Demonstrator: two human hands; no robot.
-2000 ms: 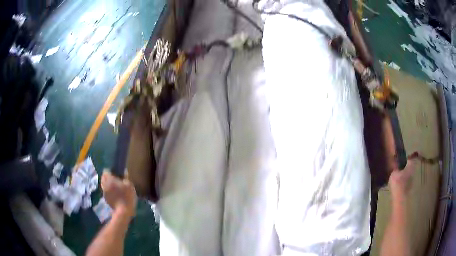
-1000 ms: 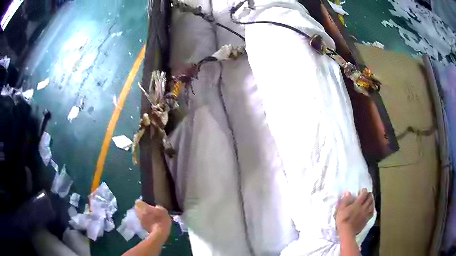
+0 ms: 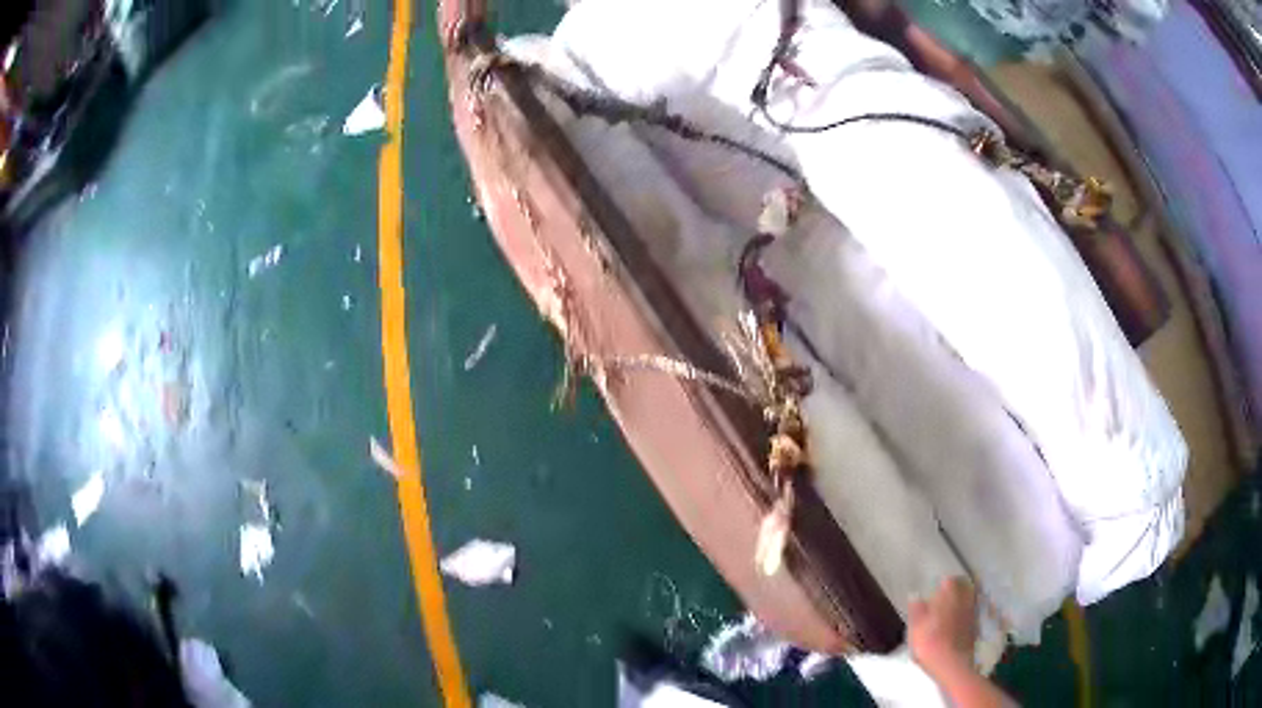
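Observation:
My right hand (image 3: 947, 635) is at the near end of the fabric rolls, just right of the wooden side board's (image 3: 664, 429) lower corner. It is small and blurred; its fingers cannot be made out clearly. My left hand is not in view. The greyish rolls (image 3: 900, 318) lie beside the board, and a white wrapped roll (image 3: 1024, 263) lies to their right. Knotted rag ties (image 3: 785, 443) hang at the board's top edge, joined to a tan rope (image 3: 664, 365) across its outer face. A dark cord (image 3: 886, 119) crosses the rolls.
The green floor (image 3: 540, 484) carries a yellow line (image 3: 397, 318) and white scraps (image 3: 479, 562). Cardboard (image 3: 1204, 401) and lilac folded fabric (image 3: 1176, 152) are beyond the load on the right. A dark object (image 3: 83, 650) is at the lower left.
The view has shifted left and turned, so the board's outer face shows and the load slants. My left hand has left the picture. My right hand is now near the board's corner.

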